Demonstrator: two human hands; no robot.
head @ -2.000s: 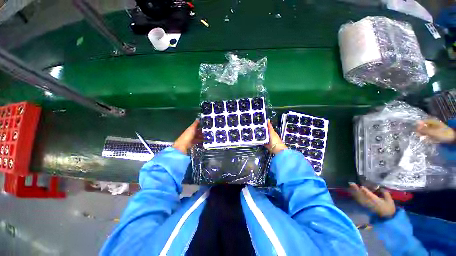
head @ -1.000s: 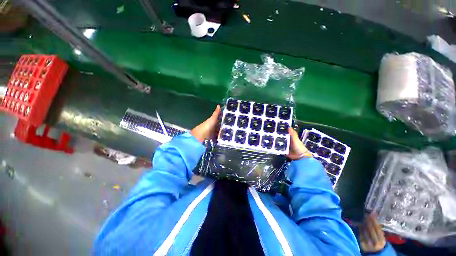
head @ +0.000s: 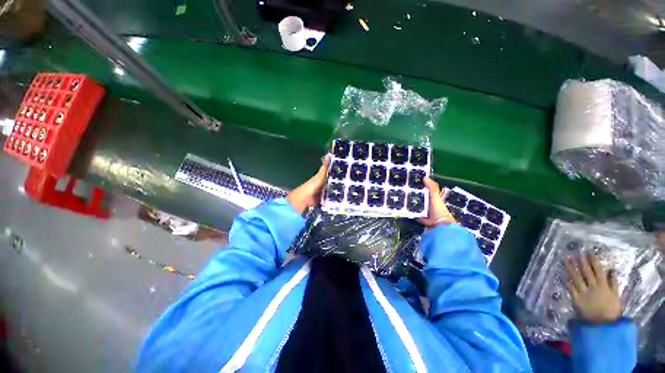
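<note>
A white parts tray (head: 377, 179) with three rows of five black rounded parts lies in front of me, between my hands. My left hand (head: 312, 188) grips its left edge and my right hand (head: 437, 204) grips its right edge. Most of my fingers are hidden under or behind the edges. Clear wrap (head: 394, 105) spreads beyond the tray's far side, and more shiny wrap (head: 350, 237) lies between the tray and my body. A second parts tray (head: 477, 221) lies on the bench to the right, partly hidden by my right hand and sleeve.
A dark gridded strip (head: 208, 175) with a thin stick (head: 235, 175) lies left. A red perforated tray (head: 62, 120) is far left. A white cup or roll (head: 292, 34) stands at the back. A wrapped bundle (head: 583, 124) and a coworker's hand (head: 594, 288) on wrapped pale sheets are right.
The view has swung, so the bench appears shifted and tilted. Both hands still hold the tray, its near edge slightly higher in view. The coworker's hand has moved onto the wrapped pale sheets.
</note>
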